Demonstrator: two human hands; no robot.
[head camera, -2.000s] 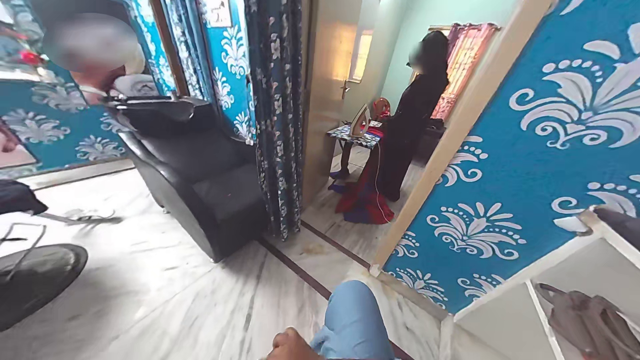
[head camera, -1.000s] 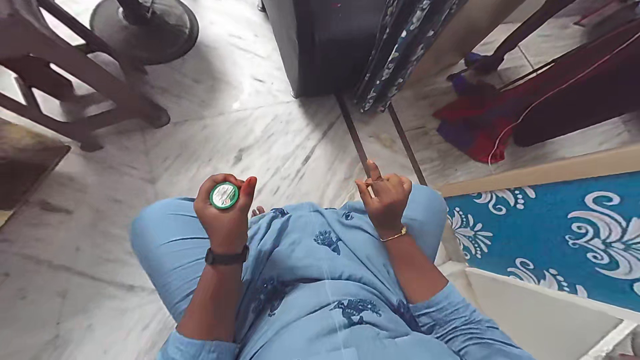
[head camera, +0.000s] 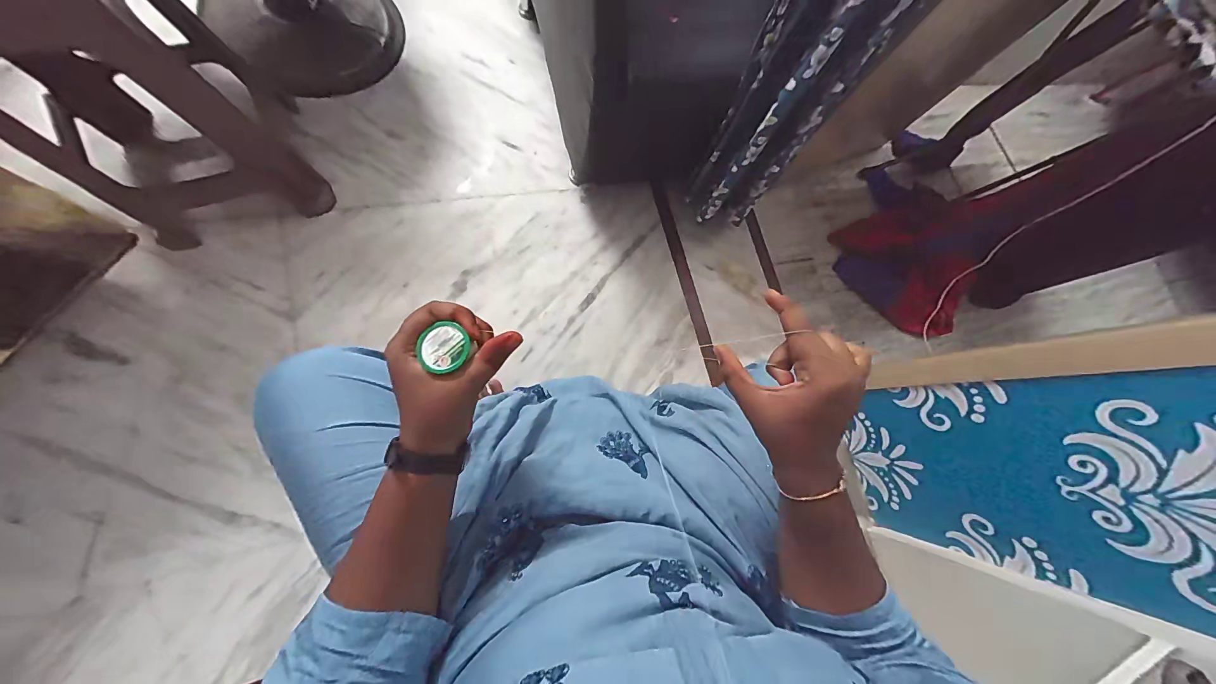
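My left hand, with a dark band on the wrist, is closed around a spool of thread with a green rim and a pale end that bears writing. A thin white thread runs at my right hand, over its fingers and near the thumb tip. That hand has its thumb and index finger apart and the other fingers curled. A faint strand also passes down over the blue embroidered top. Both hands are above my lap, well apart from each other.
Ahead stand a black chair base and a dark patterned curtain. A brown plastic stool and a round base are at upper left. Red and blue cloth lies on the floor at right, by a blue patterned wall.
The view has tilted down since two seconds ago. My right index finger and thumb are wider apart than one second ago, and thread now shows across that hand. The left hand still holds the spool.
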